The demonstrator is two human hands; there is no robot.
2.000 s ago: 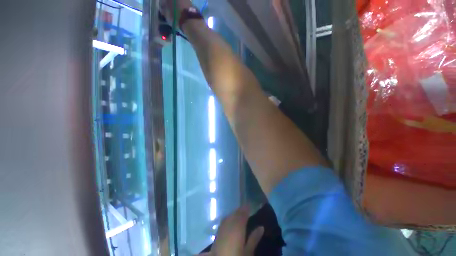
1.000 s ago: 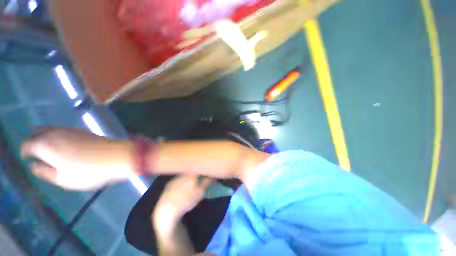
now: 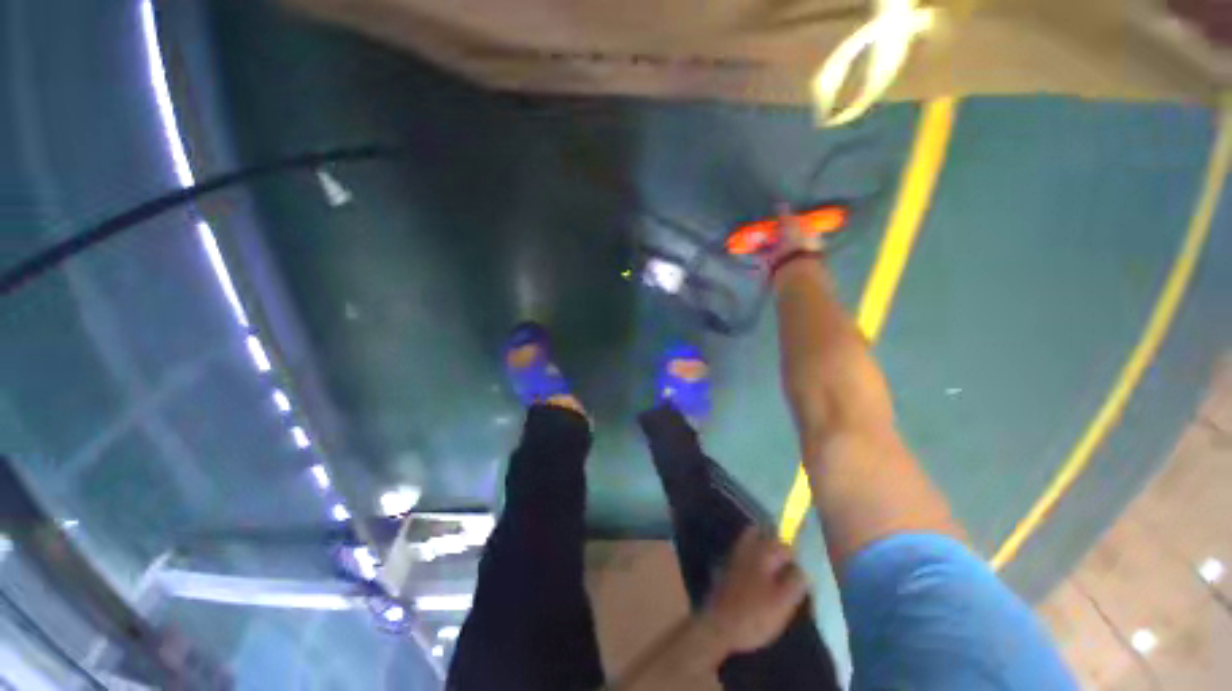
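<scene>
The orange corded tool (image 3: 822,220) lies low over the green floor, with its black cable (image 3: 716,321) looped beside it. My right hand (image 3: 792,242) is stretched out at its middle, with orange showing on both sides of the fingers; it appears closed around the tool. The hand is small and blurred. Whether the tool is lifted off the floor cannot be told. My left hand (image 3: 757,591) is near my thigh, its fingers curled and blurred; I see nothing clear in it.
A carton (image 3: 635,51) with a cream tape curl (image 3: 871,61) stands beyond the tool. Yellow lines (image 3: 908,216) cross the floor. My blue shoes (image 3: 685,382) are below the cable. A glassy, reflective surface (image 3: 108,392) is at the left, with a dark cable (image 3: 189,196) across it.
The view has turned down to the floor and my feet. My right hand has moved from the left side out to the orange tool and closed on it. My left hand stays near my body.
</scene>
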